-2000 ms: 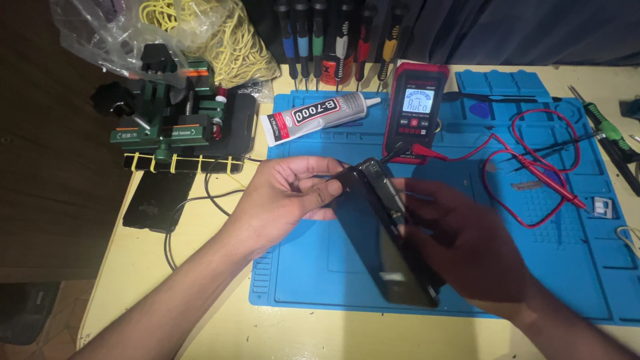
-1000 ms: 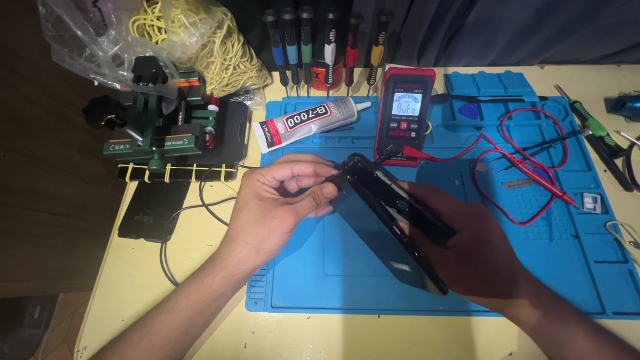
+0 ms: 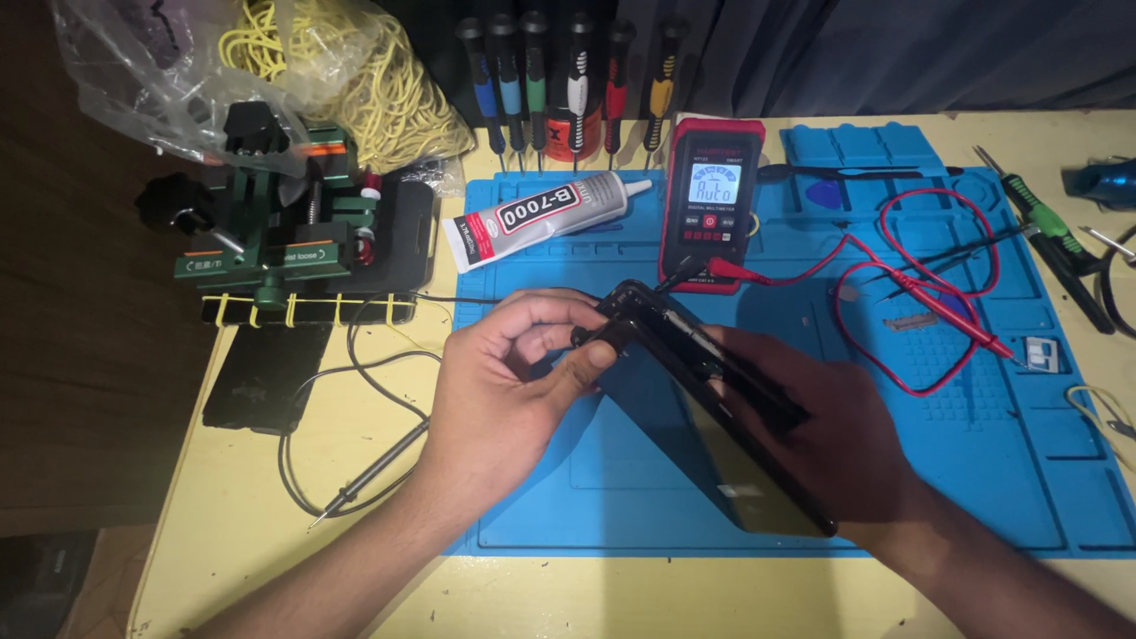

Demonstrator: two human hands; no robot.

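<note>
A dark smartphone (image 3: 710, 417), tilted with its frame partly opened, is held between both hands above a blue silicone repair mat (image 3: 603, 524). My left hand (image 3: 524, 382) pinches a small black part at the phone's upper left corner between thumb and fingers. Around the phone's right side wraps my right hand (image 3: 825, 426), in shadow, its fingertips hidden behind the frame. Behind the phone stand a red and black digital multimeter (image 3: 710, 204), its display lit, and a tube of B-7000 glue (image 3: 546, 217), which lies on the mat's back left part.
Several precision screwdrivers (image 3: 577, 80) stand at the back. Green clamps (image 3: 266, 231) and a bag of yellow rubber bands (image 3: 390, 106) are at the left, near a black test probe (image 3: 373, 470). A red probe lead (image 3: 954, 315), tweezers (image 3: 958, 253) and a green-handled tool (image 3: 1047, 217) lie right.
Both hands keep hold of the phone. Its angle has shifted slightly, and the multimeter's display reading has changed since one second ago.
</note>
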